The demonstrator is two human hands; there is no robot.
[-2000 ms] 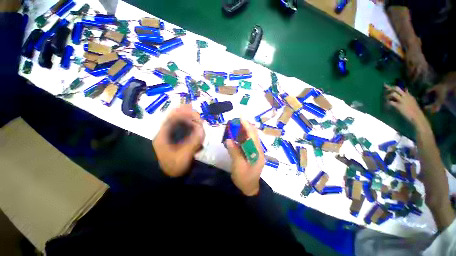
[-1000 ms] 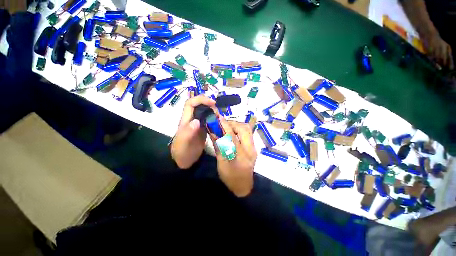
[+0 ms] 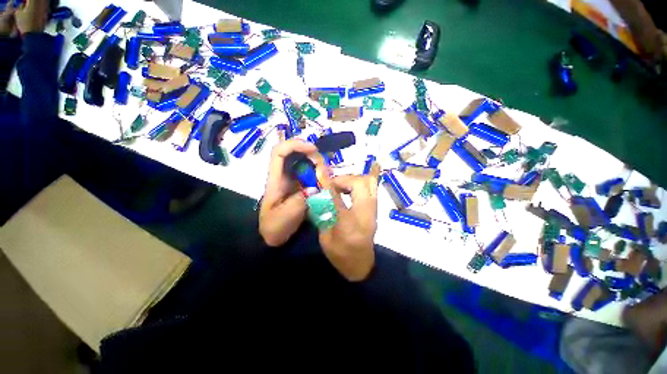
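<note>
My left hand [image 3: 281, 197] is closed around a black housing [image 3: 295, 162] at the near edge of the white bench strip. A blue battery pack [image 3: 307, 175] shows in the housing's opening. A green circuit board [image 3: 322, 209] hangs out at its near end. My right hand [image 3: 351, 230] touches the pack and board from the right, fingers bent around them. Its fingertips partly hide the pack; how firmly it grips is hard to tell. A loose black piece [image 3: 338, 141] lies just beyond my hands.
Battery packs [image 3: 409, 218] and boards lie scattered along the white strip [image 3: 241, 175]. An empty-looking housing [image 3: 213, 136] lies left. Another black housing [image 3: 427, 45] is on the green belt [image 3: 497, 66]. A carton [image 3: 95, 256] stands lower left. Other people's arms show at the edges.
My hands, apart two seconds ago, have come together, bringing the housing and pack together. The housing on the belt has shifted right in view. A person's hands now show at upper left.
</note>
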